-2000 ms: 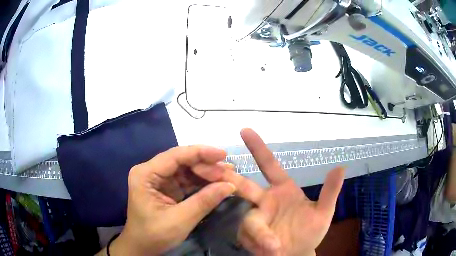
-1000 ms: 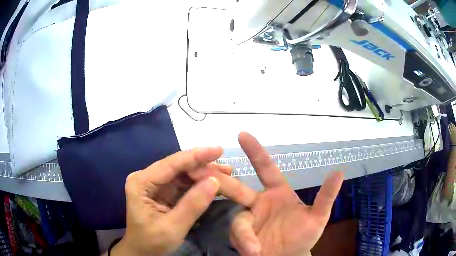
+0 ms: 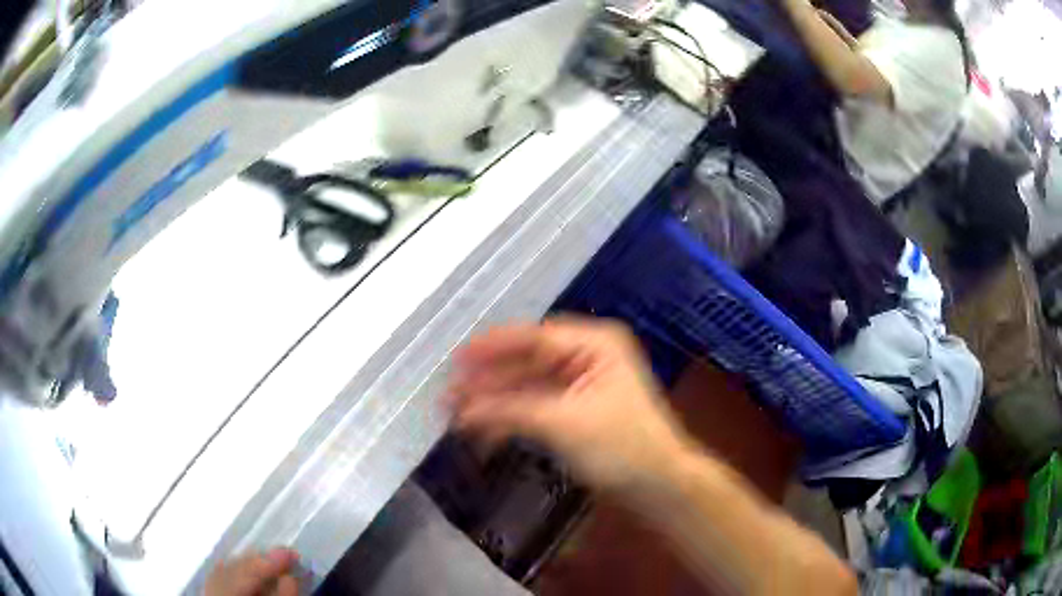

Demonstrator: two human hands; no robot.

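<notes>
My right hand (image 3: 559,396) is blurred over the table's grey front edge (image 3: 384,396), fingers partly bent; I cannot tell if it holds anything. My left hand (image 3: 256,573) is cut off at the bottom edge, with only a few fingers showing near the table edge. The black-handled scissors (image 3: 340,215) lie on the white table beside a thin yellow-green and blue tool (image 3: 433,179). The white sewing machine arm (image 3: 175,151) with its blue stripe crosses the upper left. The needle area is blurred at the left.
A blue plastic basket (image 3: 792,361) stands below the table at the right. Navy and white fabric (image 3: 920,373) lies beside it. Another person (image 3: 908,111) in a white top is at the upper right. Green and red items (image 3: 996,512) are at the lower right.
The view has swung right; the navy panel is out of frame. My hands have moved apart: the right lies near the basket, the left is at the bottom edge.
</notes>
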